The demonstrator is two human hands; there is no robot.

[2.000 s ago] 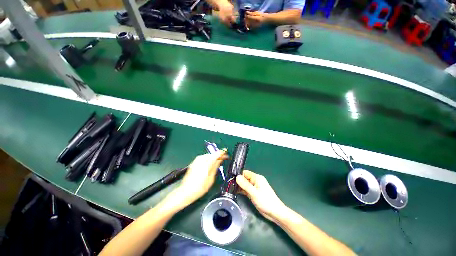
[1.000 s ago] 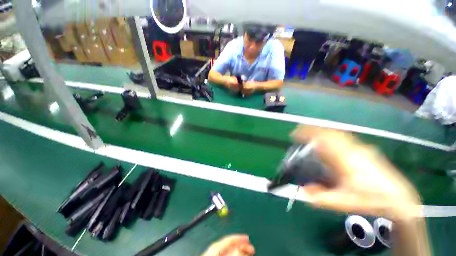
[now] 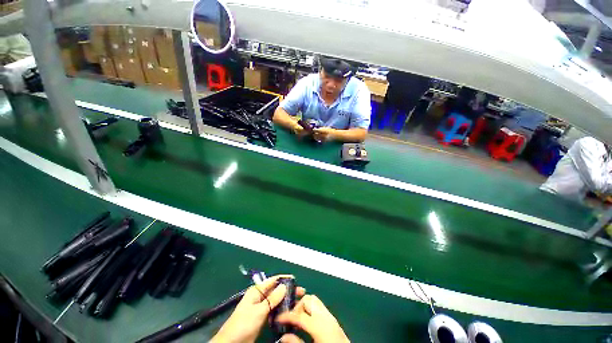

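My left hand and my right hand are together at the bottom centre, both on a short dark part, probably a handle shell. My fingers and the picture's lower edge hide much of it. A thin dark wire shows by my left fingers. The mallet lies left of my left hand, its silver head partly hidden behind the fingers. Two dryer heads with silver ring faces stand at the lower right, cut off by the edge, with lead wires looping up.
A pile of black handles lies at left on the bench. Beyond the pale rail, the green belt carries dark parts at far left and a blurred greyish object at far right. A grey post rises at left. A person in light blue sits opposite.
The view has tilted up since the first frame. The joined head and handle has left my hands; my right hand passed over the belt rail and is back beside my left, on another dark part.
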